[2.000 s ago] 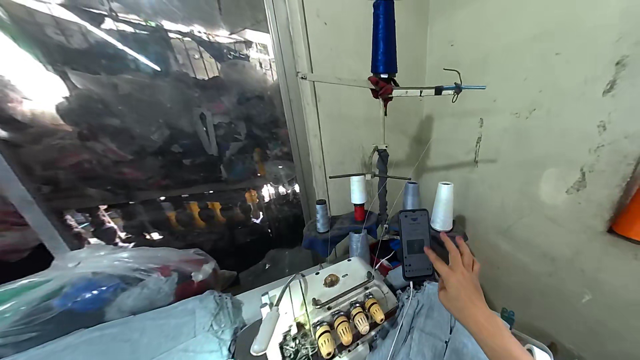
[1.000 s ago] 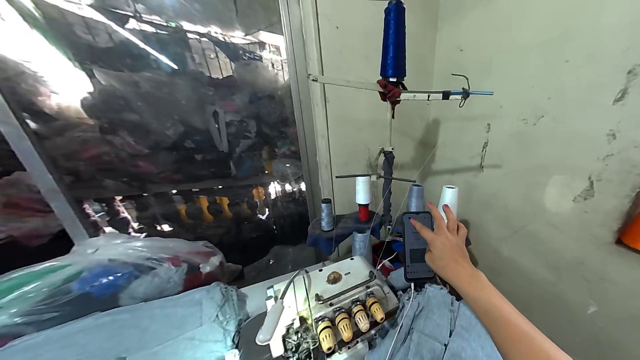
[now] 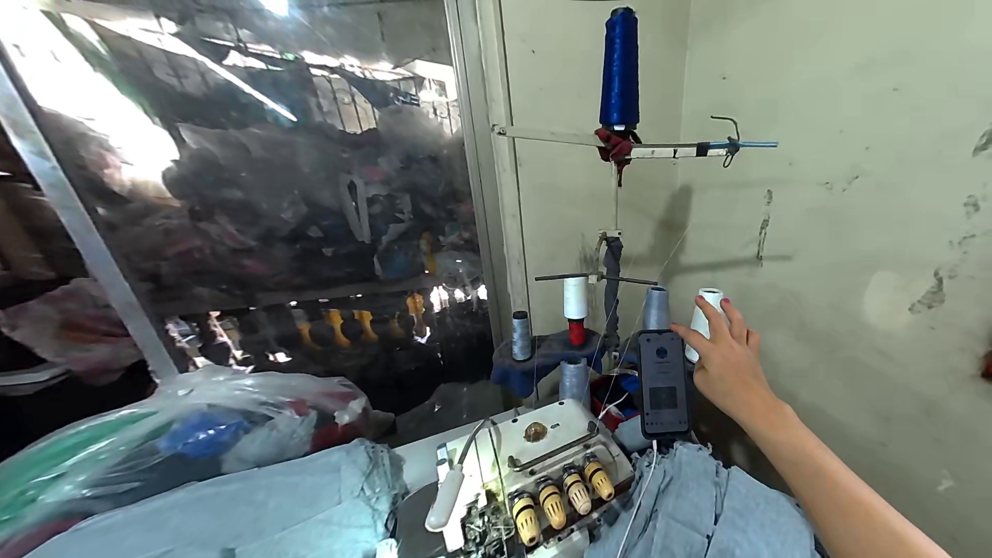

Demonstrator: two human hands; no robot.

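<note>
My right hand (image 3: 732, 364) reaches in from the lower right, fingers spread beside the upper right edge of a smartphone (image 3: 664, 384). The phone stands upright with its screen lit and a white cable at its bottom end. Behind the fingers is a white thread cone (image 3: 709, 297), and a grey-blue thread cone (image 3: 656, 308) rises behind the phone. Left of the phone sits an overlock sewing machine (image 3: 535, 465) with several yellowish tension dials and a small lamp (image 3: 445, 500). My left hand is out of view.
Light blue fabric (image 3: 697, 504) lies right of the machine, more fabric (image 3: 232, 511) left of it. A plastic bag (image 3: 194, 434) bulges at left. A thread stand (image 3: 666, 151) holds a blue cone (image 3: 621, 70). Wall at right, glazed partition at left.
My right hand has moved off the front of the phone's screen, where it was a second ago, to its upper right side.
</note>
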